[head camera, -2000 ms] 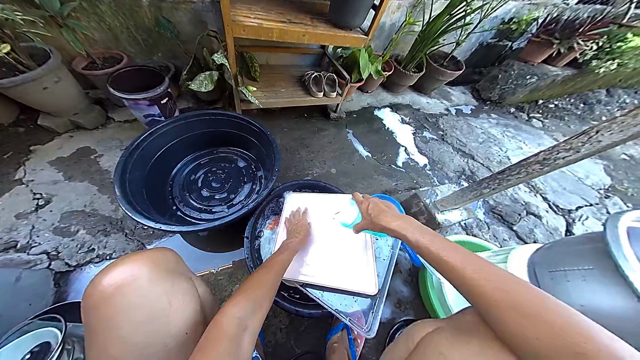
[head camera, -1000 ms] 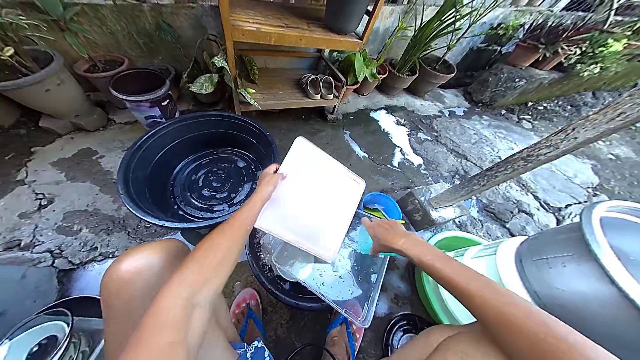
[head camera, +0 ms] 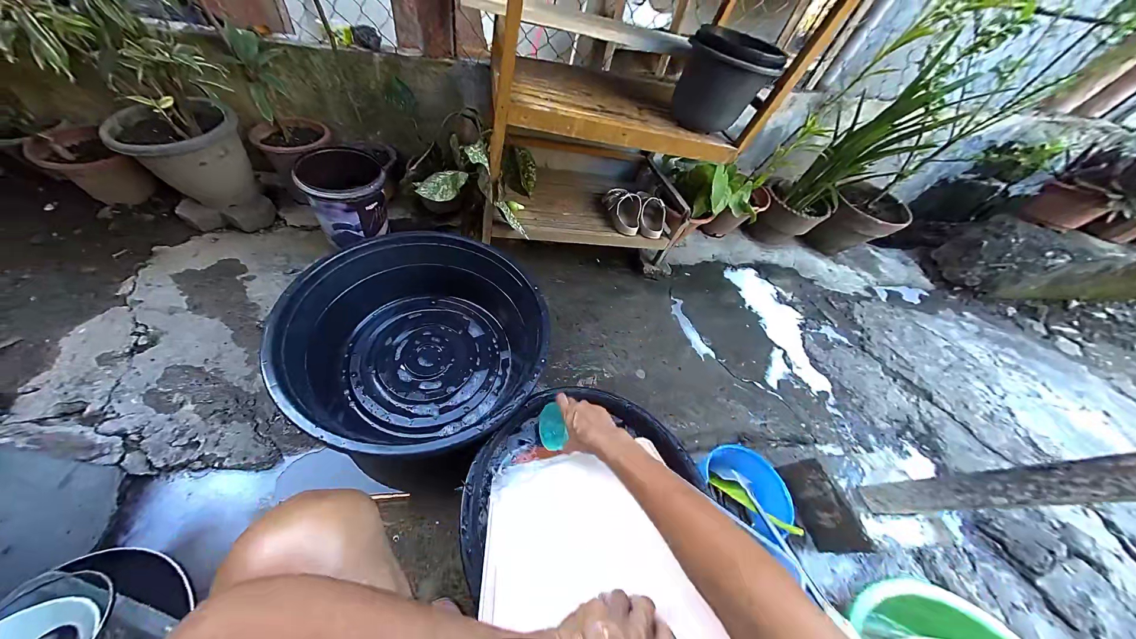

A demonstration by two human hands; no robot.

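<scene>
My right hand grips a teal scrubbing pad or sponge at the far edge of a white rectangular board or lid. At the bottom of the view, my left hand lies on the near part of that white piece, its fingers bent; what they grip is not plain. Beneath the white piece is a dark round basin with wet, soapy contents, mostly covered. Up and to the left stands a larger black basin, wet inside with a few drops and no other object in it.
A blue dipper or small pail with a yellow-green item stands at the right, near a wooden post. A green basin is at lower right. Glass and dark containers sit lower left. Behind are a wooden shelf, a printed bucket and potted plants.
The white piece, held up and tilted a second ago, now lies lower over the dark basin. My right hand with the teal pad has moved from its right side to its far edge.
</scene>
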